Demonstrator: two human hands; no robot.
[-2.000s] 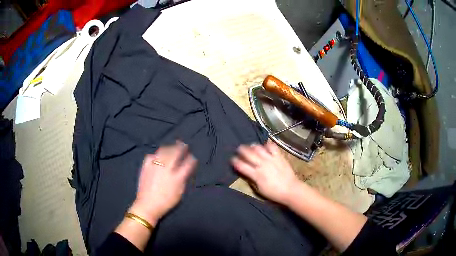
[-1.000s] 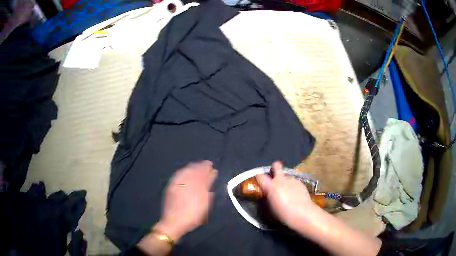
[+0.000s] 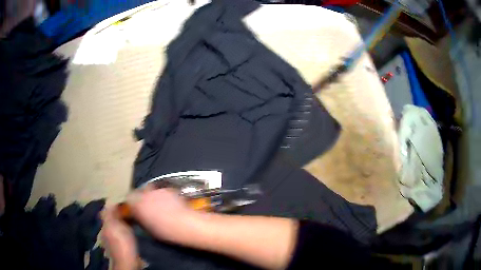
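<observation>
A black garment piece (image 3: 227,126) lies spread over the middle of the pressing table, with creases in its upper part. My right hand (image 3: 163,213) is closed around the orange-brown handle of the steam iron (image 3: 192,181), which rests on the lower left part of the cloth. Hand and iron are blurred. My left hand (image 3: 120,240) is at the bottom, just left of the iron, partly cut off and blurred; its fingers are not clear. The dark steam hose (image 3: 295,113) crosses above the cloth, blurred.
The cream pressing table (image 3: 364,158) lies under the cloth. A dark garment pile (image 3: 31,116) is at the left edge. A pale greenish-white rag (image 3: 422,158) hangs at the right. A grey box (image 3: 395,84) with red switches stands beyond the table's right side. White pieces (image 3: 100,47) lie at the far left.
My right hand took hold of the iron at the right, set it on the cloth and has moved it left. The hose now stretches across the cloth. My left hand has moved left and down.
</observation>
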